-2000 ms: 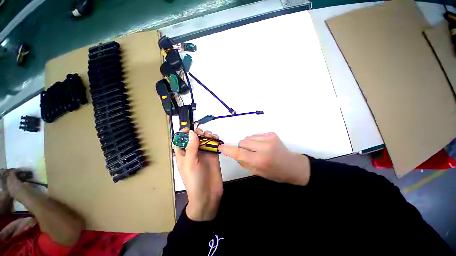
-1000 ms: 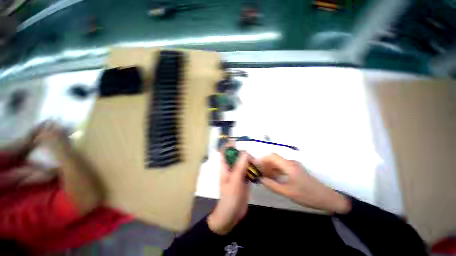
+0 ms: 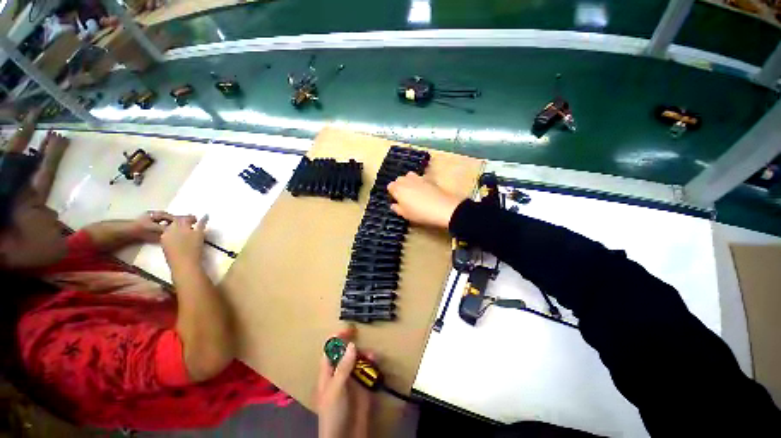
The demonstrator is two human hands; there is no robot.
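Observation:
My left hand (image 3: 340, 395), at the bottom, holds an open unit (image 3: 368, 373) with yellow-orange inside its black housing. Its round green circuit board (image 3: 335, 348) stands out by my thumb, and a black cable runs right from it. My right hand (image 3: 421, 202) reaches over to the upper part of the long row of stacked black covers (image 3: 373, 266). Its fingertips are on the row; whether they grip a cover is hidden. The row lies on a brown cardboard sheet (image 3: 283, 257).
Several open units with cables (image 3: 474, 295) lie on the white tabletop (image 3: 514, 368), partly under my right sleeve. A shorter black stack (image 3: 325, 179) lies left of the row. A person in red (image 3: 111, 351) works at the left. A green conveyor (image 3: 342, 94) carries units behind.
My right hand has left the unit and moved up and left to the cover row. My left hand still holds the unit, now lower in view. The view has shifted, showing more conveyor and the coworker.

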